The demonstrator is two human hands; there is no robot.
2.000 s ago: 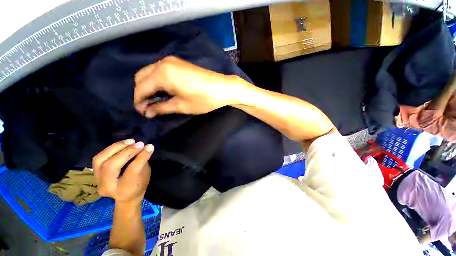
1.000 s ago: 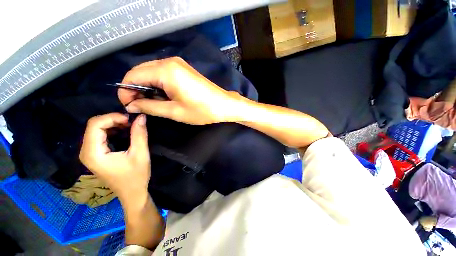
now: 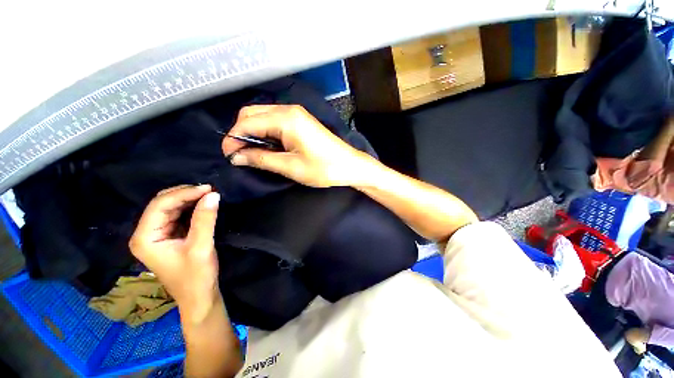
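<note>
A dark garment (image 3: 332, 229) lies as one large soft mass across the lap, with a frayed seam line and loose thread ends below the hands. My left hand (image 3: 177, 236) is over its left part, thumb and forefinger pinched together at the cloth; the exact fold or thread between them is too dark to make out. My right hand (image 3: 292, 144) is above and to the right, a short distance apart from the left. It holds a small dark tool (image 3: 251, 139) with a thin pointed tip facing left; the rest of the tool is hidden in the fingers.
A pale table edge with a ruler scale (image 3: 140, 88) curves across the top left. A blue basket (image 3: 55, 325) with khaki cloth (image 3: 133, 299) is at lower left. A black flat panel (image 3: 480, 140) lies beyond my right forearm. Red basket (image 3: 584, 247) and another person's mauve clothing (image 3: 643, 288) are at right.
The hands met at the fingertips a second ago and are now apart, the right one further right. The tool, hidden at first, shows at the right fingertips. The view has shifted slightly.
</note>
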